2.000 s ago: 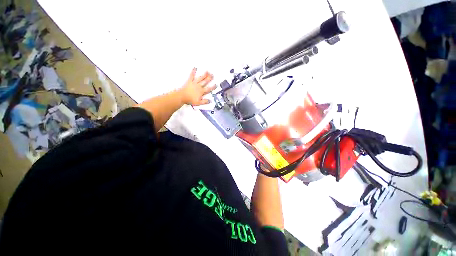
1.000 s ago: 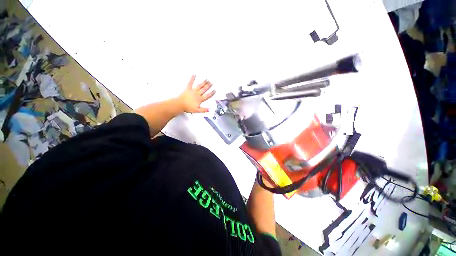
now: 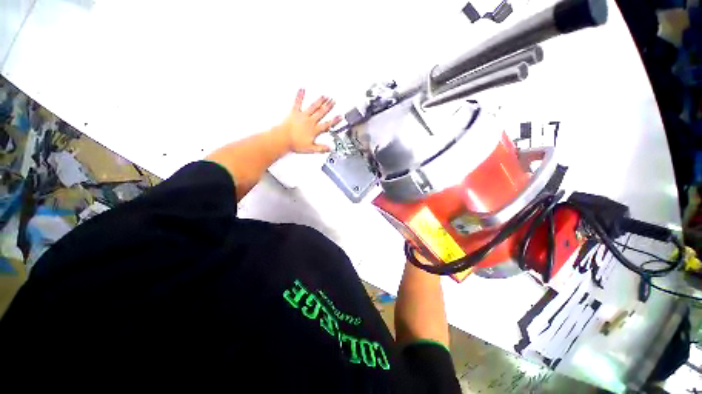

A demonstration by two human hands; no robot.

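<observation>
A red and silver straight knife cutting machine [image 3: 477, 181] stands on the white top sheet [image 3: 192, 69] in front of me. Its grey base plate [image 3: 350, 177] shows at its left, and dark-tipped metal bars [image 3: 500, 46] project up and right. A black cord loops over the red body. My left hand [image 3: 309, 125] lies flat on the sheet with fingers spread, just left of the machine front, holding nothing. My right forearm reaches up to the machine's near side. My right hand [image 3: 419, 252] is mostly hidden behind the red body and cord; it moves with the machine, but its fingers cannot be seen.
Dark offcuts and narrow strips [image 3: 558, 319] lie on the sheet at lower right, with small dark pieces [image 3: 489, 11] at the top. A cable and a yellow item [image 3: 687, 258] are at the right edge. Scraps [image 3: 69, 169] litter the floor at left beyond the curved table edge.
The machine has shifted toward me and rightward relative to the small dark pieces at the top, which its bar tip covered before. It looks larger than one second ago. My left hand stays flat and spread.
</observation>
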